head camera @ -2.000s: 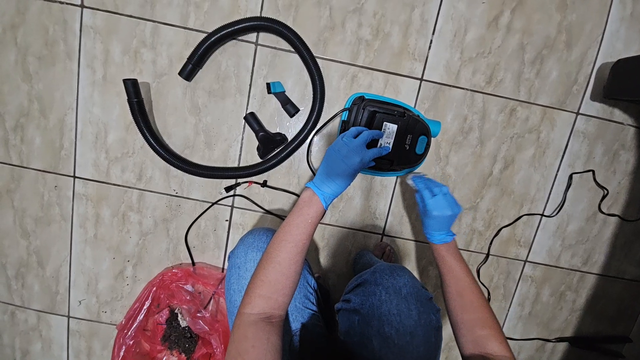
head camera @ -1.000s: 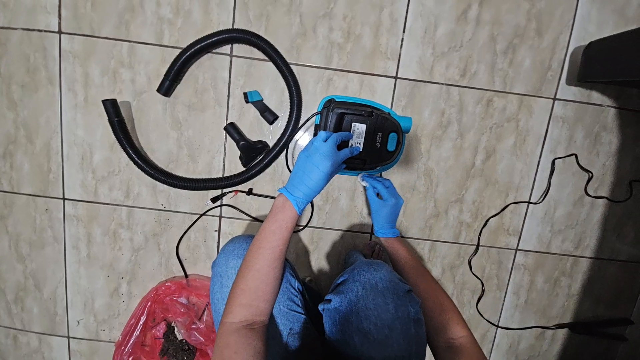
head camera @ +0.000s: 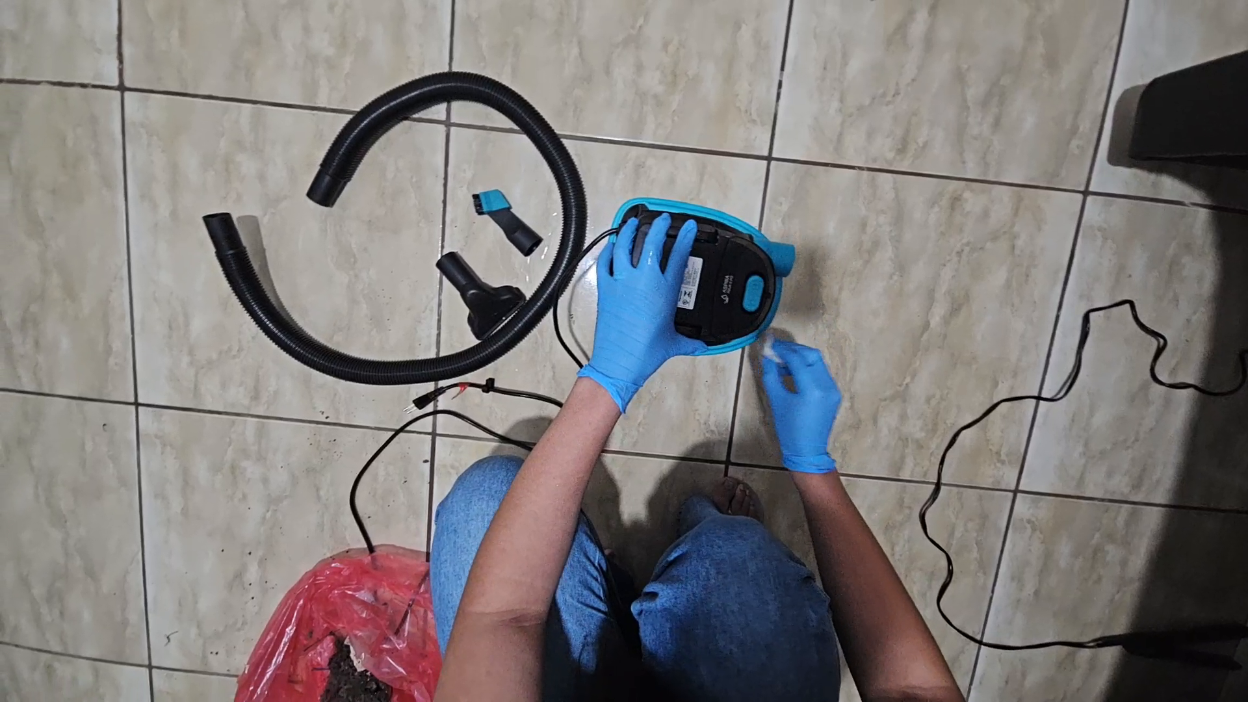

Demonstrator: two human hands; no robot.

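Note:
A small black and blue vacuum cleaner (head camera: 721, 283) rests on the tiled floor in front of my knees. Over its left part lies my left hand (head camera: 643, 302), blue-gloved, with the fingers spread across the black casing and the thumb along the near edge. My right hand (head camera: 804, 400), also gloved, is just off the near right edge of the vacuum and pinches a small whitish wad (head camera: 773, 349). To the left a black corrugated hose (head camera: 575, 185) curves around a blue-and-black brush nozzle (head camera: 505, 222) and a black floor nozzle (head camera: 480, 297).
A black power cord (head camera: 468, 417) with its plug lies between the hose and my knees. At the lower left is a red plastic bag (head camera: 341, 604) with dark debris. Another thin black cable (head camera: 941, 487) winds along the right, below a dark object (head camera: 1189, 112) at the edge.
My left hand has spread out and lies flatter over the left part of the vacuum. My right hand, close against the vacuum's near edge one second ago, has drawn a little away from it.

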